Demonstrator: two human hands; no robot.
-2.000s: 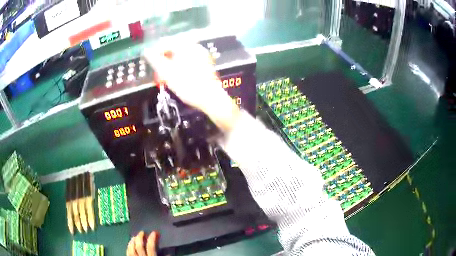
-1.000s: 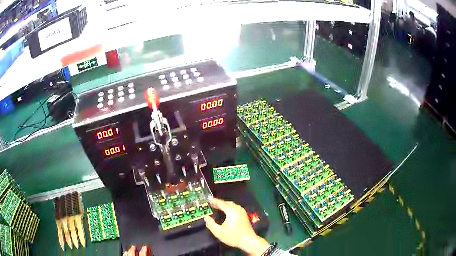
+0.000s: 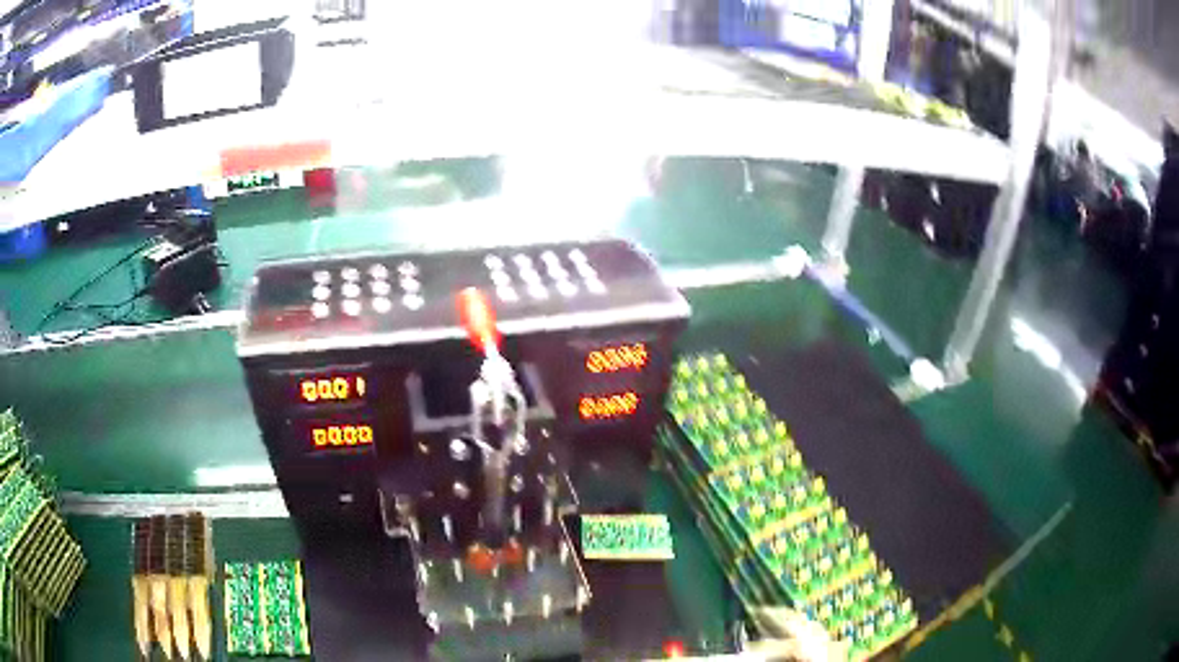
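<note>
The black test fixture [image 3: 388, 479] stands in front of me with lit red readouts. Its red toggle clamp handle [image 3: 477, 320] is upright. The clear pressure plate [image 3: 498, 588] is at the front of the fixture, and no green panel shows beneath it. My right hand [image 3: 791, 636] is a blurred patch at the bottom edge, by the near end of the large board stack [image 3: 789, 504]. It is mostly cut off, and I cannot tell if it holds anything. My left hand is out of the picture.
A narrow board strip [image 3: 627, 535] lies right of the clamp. Brushes [image 3: 172, 585] and a flat green board [image 3: 266, 608] lie left of the fixture. Small board stacks [image 3: 32, 543] stand at far left. A black mat [image 3: 879, 453] lies under and beyond the large stack.
The view has tilted up. My right hand has moved from the clamp handle to the panel, then right to the large stack. The panel is gone from the plate. My left hand has left the picture.
</note>
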